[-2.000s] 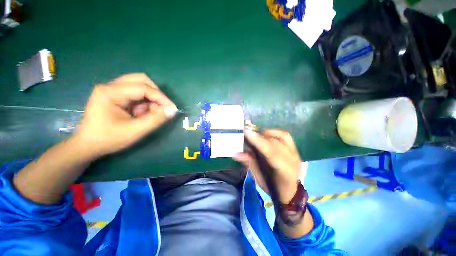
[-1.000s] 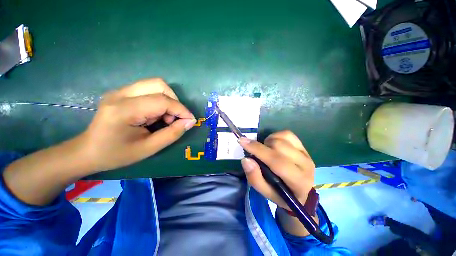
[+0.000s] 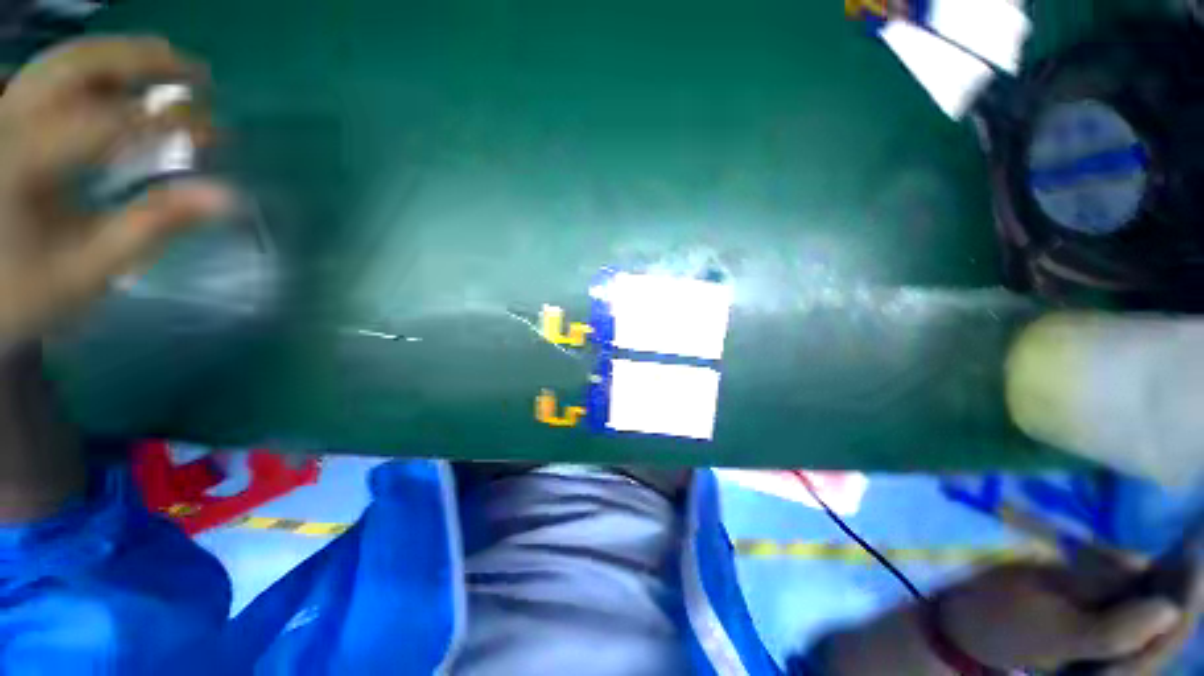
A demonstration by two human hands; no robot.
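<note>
Two white pouch cells (image 3: pixel 667 317), with a dark strip between them, lie flat near the bench's front edge. A blue protection board (image 3: pixel 601 350) runs along their left side, with two yellow flex tails (image 3: pixel 561 409) sticking out left. Thin solder wire (image 3: pixel 390 336) shows left of the board. My left hand (image 3: pixel 106 185), blurred at the upper left, has a whitish-grey loose cell (image 3: pixel 165 132) between thumb and fingers. My right hand (image 3: pixel 1056 614) is blurred at the lower right, below the bench edge, with a dark cable beside it. What it holds is unclear.
A black fume fan (image 3: pixel 1089 165) stands at the right, with a whitish tub (image 3: pixel 1109 390) lying in front of it, cut off by the picture's edge. More white cells (image 3: pixel 944 60) lie at the top right. A red object (image 3: pixel 225 489) is below the bench at left.
My left hand has left the board and moved up-left to the loose cell. My right hand has moved from the cells to the lower right, taking the soldering iron off the board.
</note>
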